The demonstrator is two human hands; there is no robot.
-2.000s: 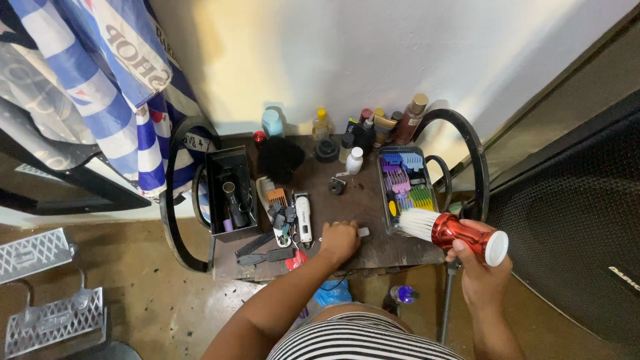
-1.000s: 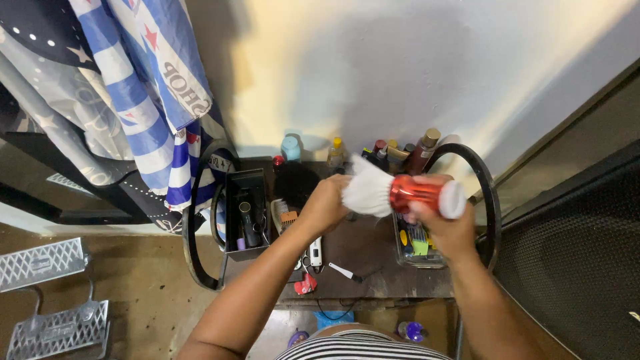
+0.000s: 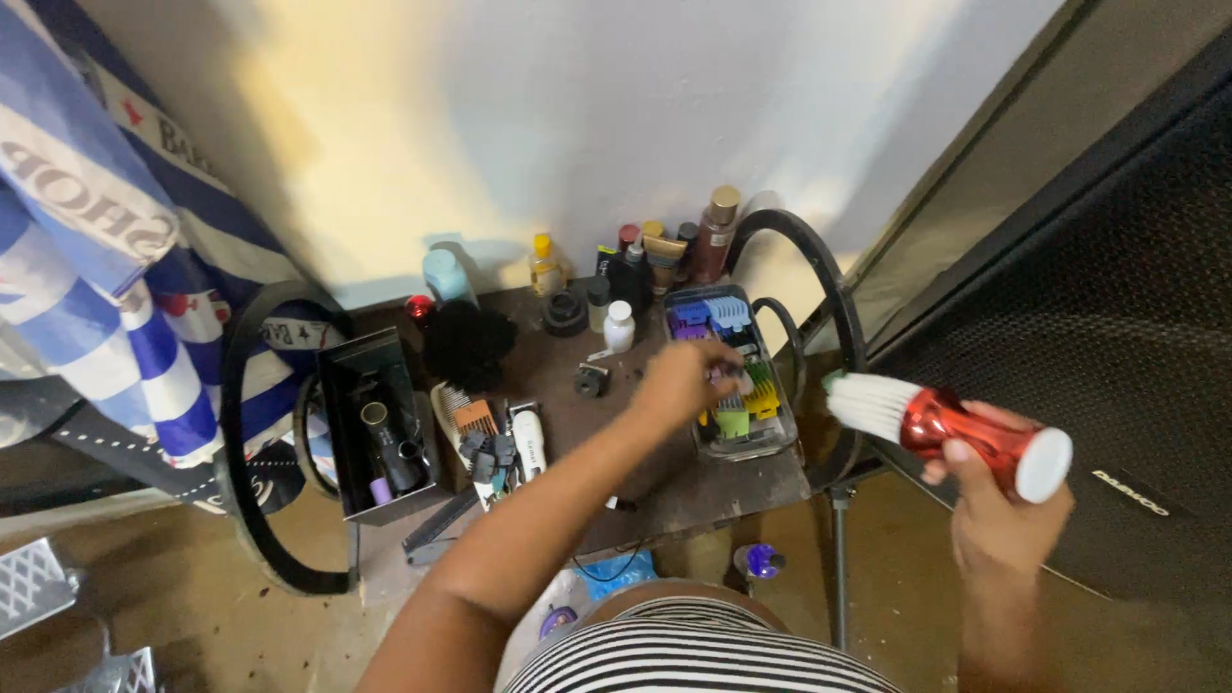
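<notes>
My right hand (image 3: 1011,510) grips a neck duster brush (image 3: 972,438) by its shiny red handle, to the right of the table, its white bristles pointing left. My left hand (image 3: 688,380) reaches over the left edge of a clear tray (image 3: 791,435) of coloured clipper guards (image 3: 733,419). Its fingers are bent and blurred, and whether they hold a guard is not plain. A white hair clipper (image 3: 527,443) lies left of my left forearm, beside an orange comb (image 3: 474,420) and dark clips. A small dark round part (image 3: 591,379) rests mid-table.
A black open box (image 3: 332,414) with a hair dryer (image 3: 390,443) stands at the table's left. Bottles, including a white one (image 3: 619,327), stand along the back. Curved black armrests (image 3: 231,433) flank the table. Striped capes (image 3: 173,346) hang left; a large speaker (image 3: 1088,366) stands right.
My left hand has gone from beside the brush bristles to the guard tray. My right hand has carried the brush rightward, off the tray.
</notes>
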